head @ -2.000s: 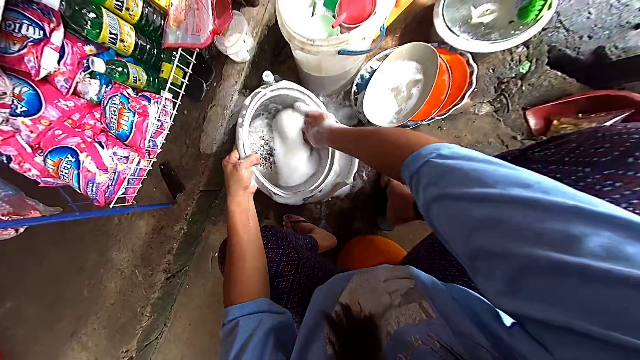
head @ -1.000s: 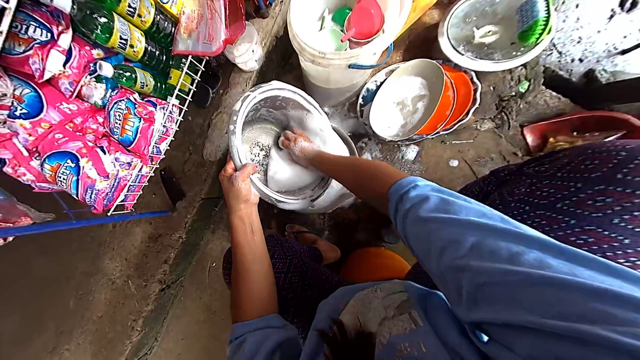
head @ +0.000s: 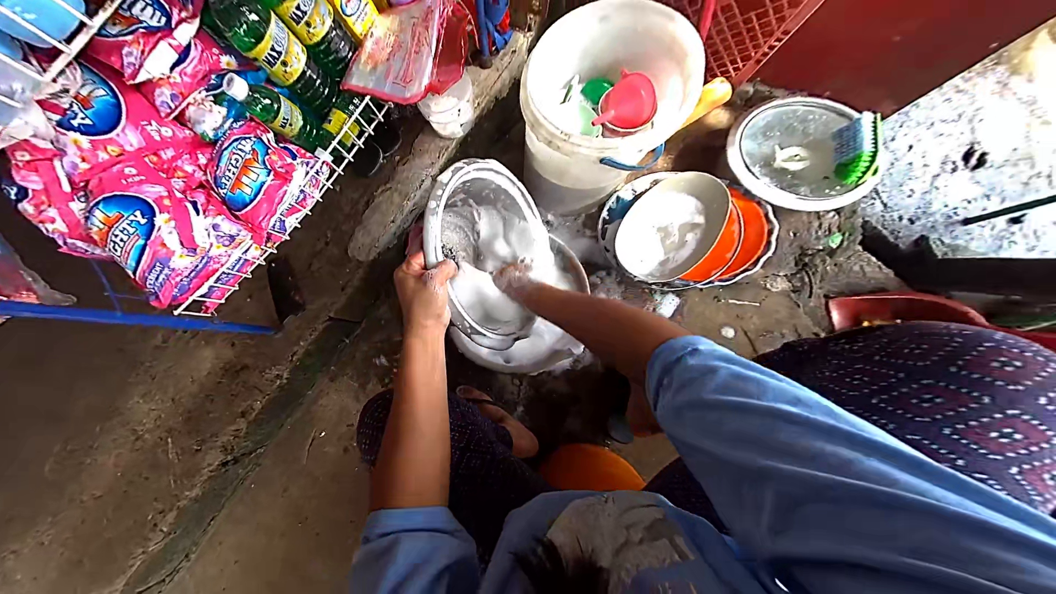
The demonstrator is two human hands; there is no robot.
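Observation:
My left hand (head: pixel 425 285) grips the left rim of a metal pot (head: pixel 528 206), which is tilted over a wider basin (head: pixel 573 264) full of white suds. Inside the pot my right hand (head: pixel 513 280) is sunk in thick foam (head: pixel 487 301); its fingers are hidden, so whether it holds a scrubber cannot be told. Speckled dark residue shows on the pot's inner left wall. To the right, a suds-filled bowl (head: pixel 672 231) leans with orange bowls (head: pixel 747 235) on a scalloped plate (head: pixel 610 219).
Behind the pot stands a white bucket (head: pixel 561 157) holding a pink funnel (head: pixel 629 99). A green brush (head: pixel 858 148) rests on a round metal lid or tray (head: pixel 792 177) at right. A wire rack (head: pixel 239 276) with pink detergent packets (head: pixel 124 223) and green bottles (head: pixel 280 54) is at left. An orange object (head: pixel 590 468) sits below.
The pot has tipped further on its side, so that the sudsy basin beneath it shows more. My left hand stays on its rim, and my right hand is still inside.

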